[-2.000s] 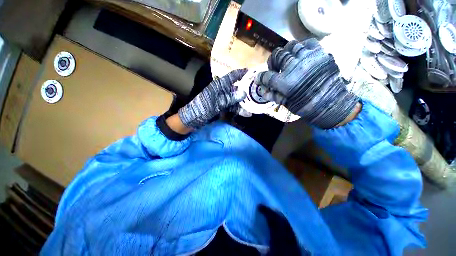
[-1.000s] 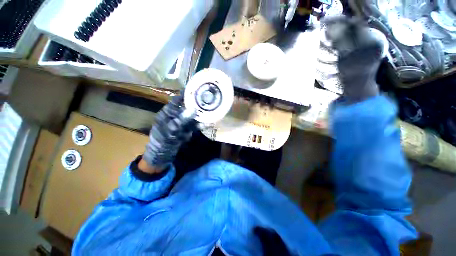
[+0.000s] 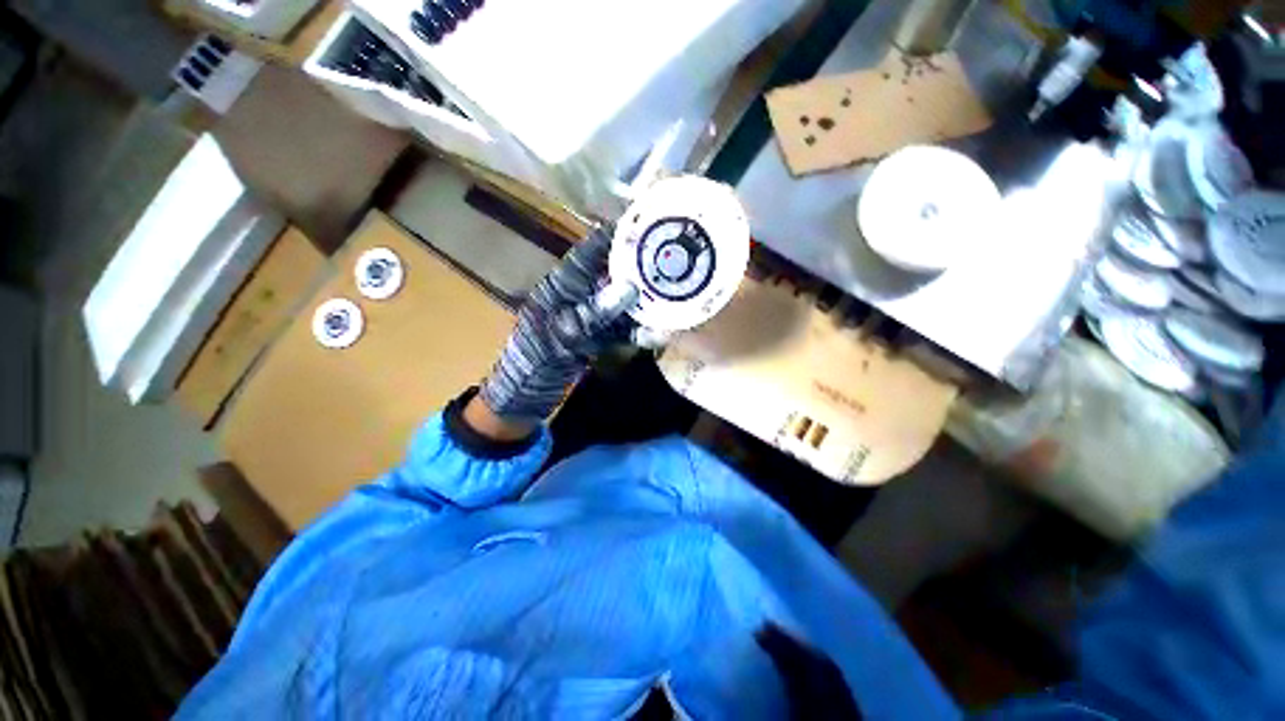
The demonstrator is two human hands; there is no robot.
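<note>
My left hand [image 3: 553, 331], in a grey mottled knit glove, holds an assembled disc unit [image 3: 648, 292] by its lower left edge, in front of the machine's left edge. The disc is white, with a black ring and a grey hub, its face turned up toward me. My right hand is not in view; only its blurred blue sleeve shows at the lower right edge. A round white fixture [image 3: 929, 207] sits on the metal machine top [image 3: 806, 216]. A nozzle with a white tip [image 3: 1067, 71] is behind it.
A tan cardboard scrap [image 3: 877, 116] lies on the machine top. A printed cardboard flap [image 3: 832, 399] sticks out below its front. White discs [image 3: 1164, 280] lie heaped at right. White trays [image 3: 564, 64] stand upper left. Two finished units [image 3: 379, 273] lie on a brown carton [image 3: 359, 397].
The right hand has left the disc, reached to the heap at right, and gone out of view. The left hand still holds the disc. The view has shifted and tilted.
</note>
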